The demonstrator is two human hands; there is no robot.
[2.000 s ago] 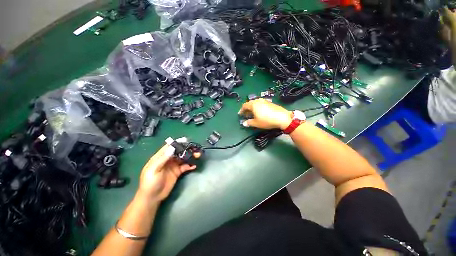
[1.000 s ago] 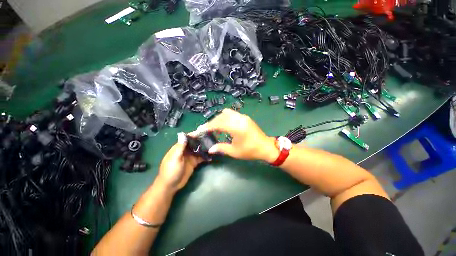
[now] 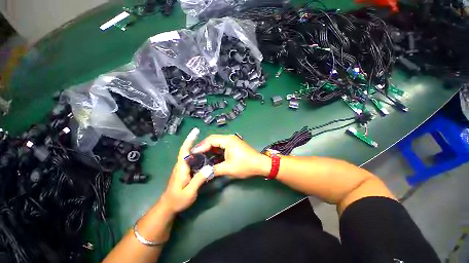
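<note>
My left hand (image 3: 180,185) and my right hand (image 3: 231,156) meet at the middle of the picture, both closed around a small black housing (image 3: 206,158). White coverings show on my left thumb and a left fingertip. Fingers hide much of the housing, and I cannot tell its parts apart. A folded black cable (image 3: 290,141) lies just beyond my right wrist, its thin end running right toward a green circuit board (image 3: 361,137) near the table edge.
Clear bags (image 3: 121,97) lie at the back left with loose curved black shells (image 3: 208,110) before them. Black units and cables (image 3: 36,190) are heaped left. Cables with green boards (image 3: 339,56) are piled back right. A blue stool (image 3: 434,149) stands beyond the table edge (image 3: 411,120).
My right hand has come from the cable area to join my left hand at the housing. My left thumb now presses against its near side. The view has shifted.
</note>
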